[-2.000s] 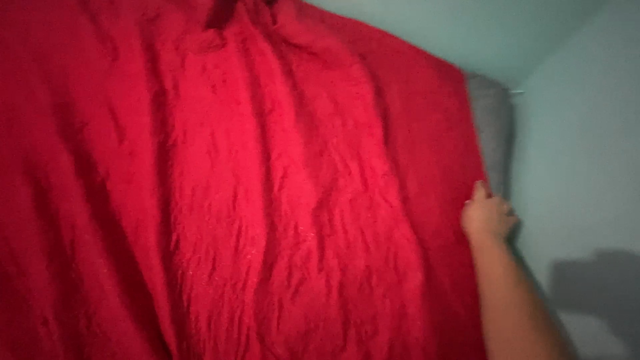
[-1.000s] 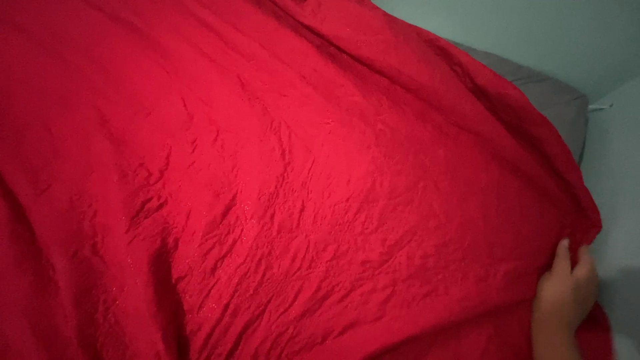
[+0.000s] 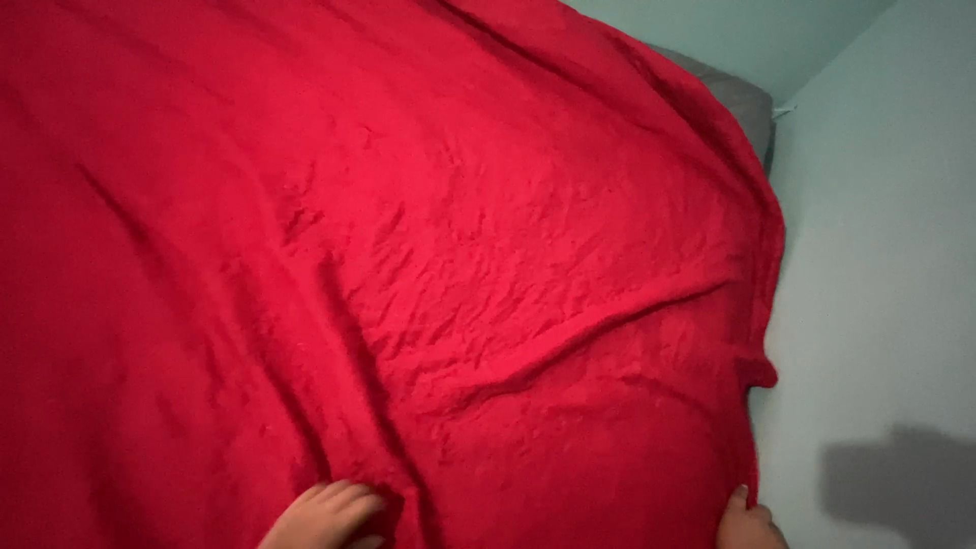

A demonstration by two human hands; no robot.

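A wrinkled red cloth sheet (image 3: 488,252) covers most of the head view, with long folds running through it. At the bottom, left of centre, my left hand (image 3: 328,515) touches the cloth, fingers curled around a raised fold; its fingertips are partly hidden. My right hand (image 3: 747,522) is at the sheet's right edge by the wall, low in the view, with the edge pinched between thumb and fingers. The lower part of each hand is cut off by the frame.
A grey cushioned corner (image 3: 736,107), perhaps of a mattress, shows from under the sheet at the upper right. A pale wall (image 3: 877,252) runs along the right side and bears a dark shadow. Another wall surface meets it at the top.
My left hand has come into view at the bottom. My right hand has moved down along the sheet's right edge. The cloth now has a new diagonal fold toward the right.
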